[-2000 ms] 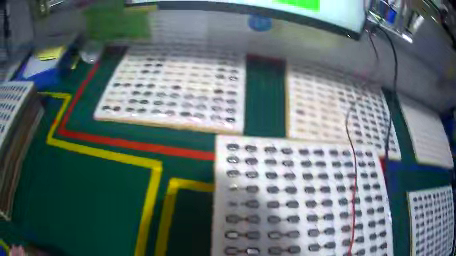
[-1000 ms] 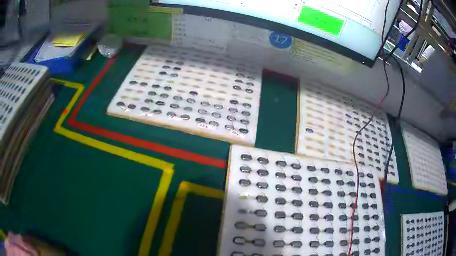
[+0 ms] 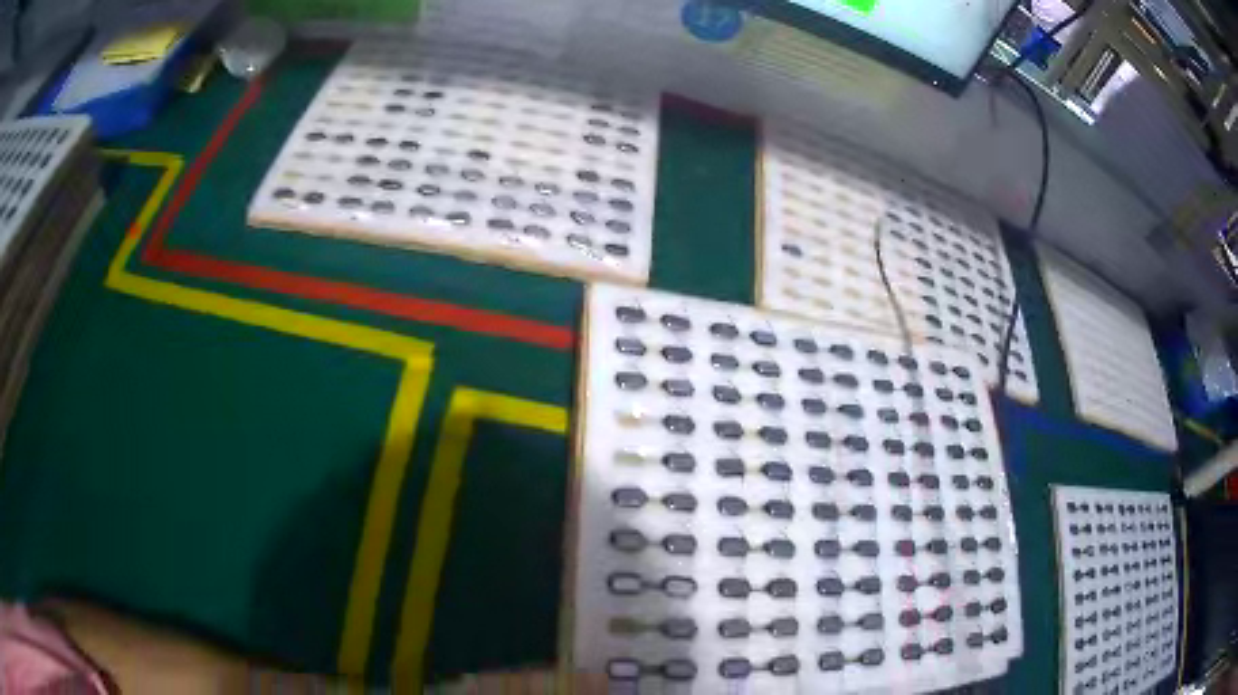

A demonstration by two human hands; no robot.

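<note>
The white parts tray [image 3: 801, 530] lies nearest in front of me, with rows of dark oval parts joined in pairs by thin strips. A few spots in its left column look pale or gold. My left wrist and a blurred strip of my left hand [image 3: 326, 675] show along the bottom edge at the lower left, below a pink sleeve [image 3: 41, 659]. The fingers are cut off or too blurred to tell what they do. My right hand is not in view.
More trays lie at the back left [image 3: 448, 163], back centre [image 3: 883, 258], far right [image 3: 1107, 346] and lower right [image 3: 1120, 584]. A tray stack [image 3: 48, 258] stands far left, near a blue box [image 3: 116, 88]. A black cable [image 3: 1043, 163] hangs near the monitor [image 3: 937, 27].
The view has shifted, so the trays sit higher and more of the central tray's near rows shows. My left wrist and sleeve have come further into view.
</note>
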